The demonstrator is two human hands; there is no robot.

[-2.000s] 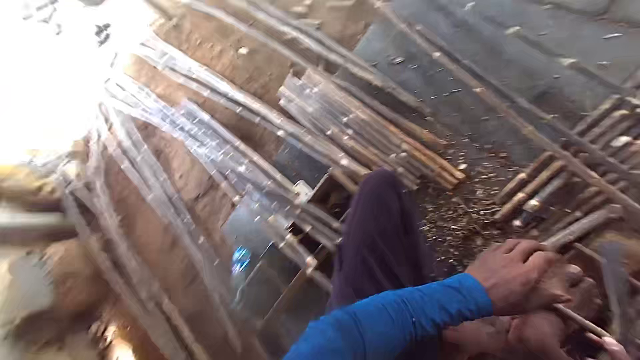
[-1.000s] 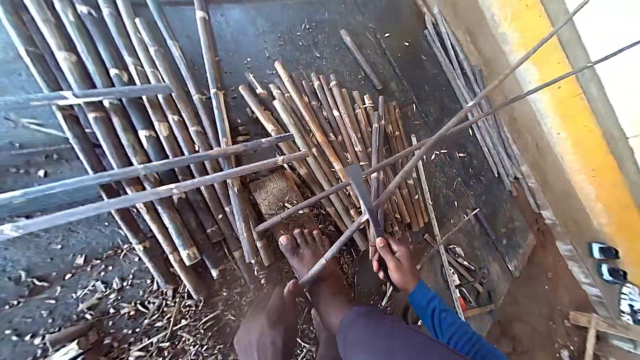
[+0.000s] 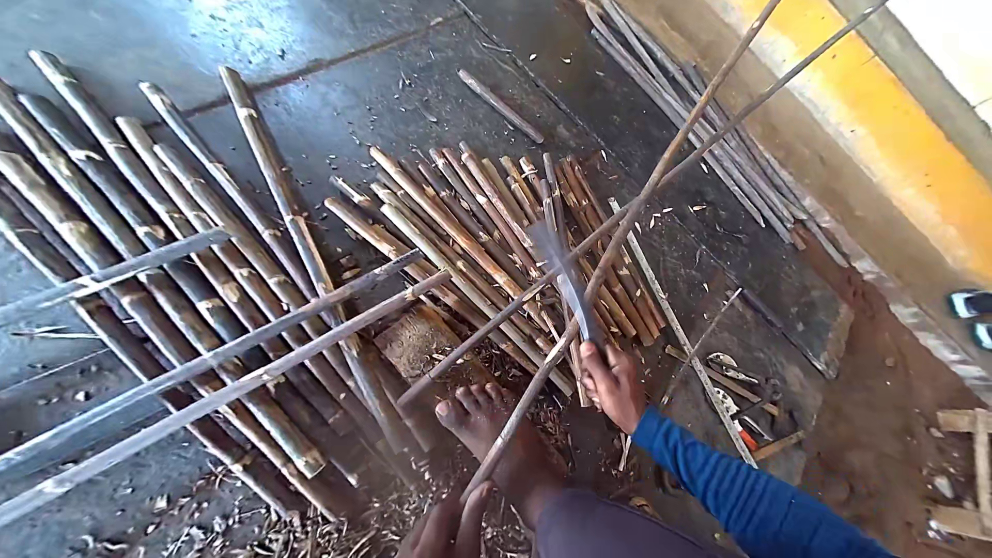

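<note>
My right hand (image 3: 612, 384) is closed on the handle of a machete-like knife (image 3: 572, 291), whose broad blade points up and lies against or close over a long thin wooden pole (image 3: 647, 190). At the bottom, my left hand (image 3: 449, 523) grips that pole's lower end. A second long pole (image 3: 496, 322) crosses the first, its lower end near my bare foot (image 3: 504, 434). Beyond the blade lies a pile of short cut sticks (image 3: 465, 225). Whether the blade touches the pole is not clear.
Thicker poles (image 3: 186, 271) lie in a row at left, crossed by several thin ones (image 3: 232, 380). Wood shavings (image 3: 256, 519) litter the floor. More long sticks (image 3: 705, 124) lie along the yellow-banded wall (image 3: 876, 124). Tools (image 3: 736, 403) lie at right, beyond them a wooden frame (image 3: 969, 465).
The view swung widely after the oldest frame. Since one second ago, the knife in my right hand has turned slightly more upright. My left hand now shows on the held pole's lower end.
</note>
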